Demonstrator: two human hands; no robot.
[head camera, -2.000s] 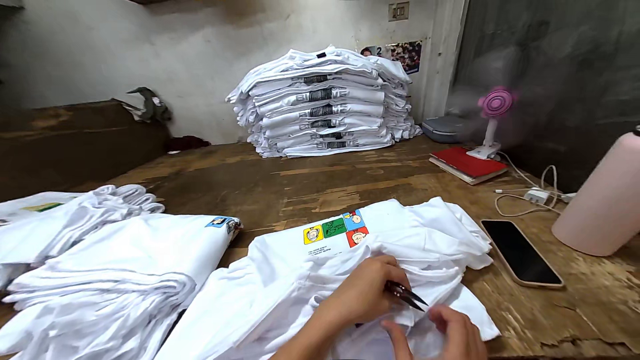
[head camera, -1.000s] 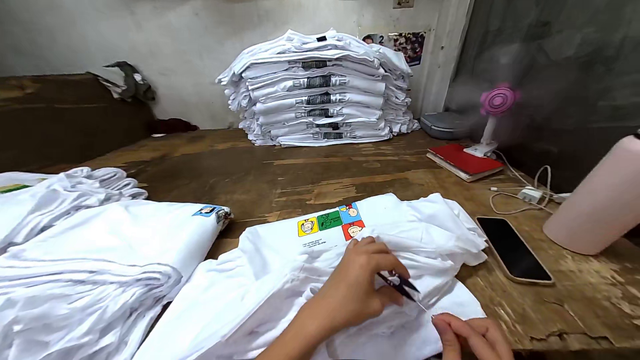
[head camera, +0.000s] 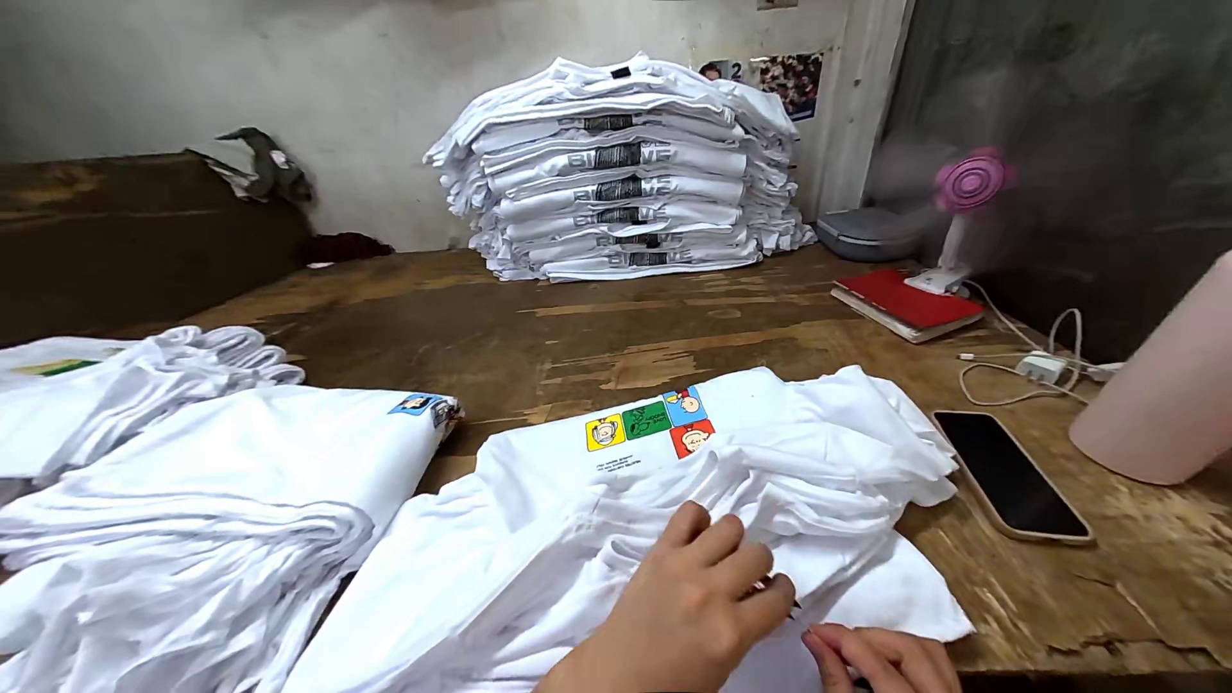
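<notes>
A white T-shirt (head camera: 539, 481) with a colourful cartoon print lies bunched in front of me. My left hand (head camera: 698, 597) rests over its folds, closed around small dark thread snips (head camera: 795, 610); the fingers hide most of them and only a tip shows. To the right and lower, my right hand (head camera: 876, 659) pinches the shirt's white cloth between thumb and fingertips, close to the snips, partly cut off by the frame's bottom edge. Whether a loose thread is in that pinch is too small to tell.
Folded white shirts (head camera: 241, 452) lie at the left. A tall stack of white shirts (head camera: 616, 183) stands by the wall. At the right are a phone (head camera: 1011, 476), a pink bottle (head camera: 1155, 385), a charger with cable (head camera: 1044, 366), and a pink fan (head camera: 974, 180) on a red book (head camera: 905, 300).
The snips' blades, plainly visible beyond my left hand before, are now mostly hidden by its fingers. My right hand remains at the cloth beside them.
</notes>
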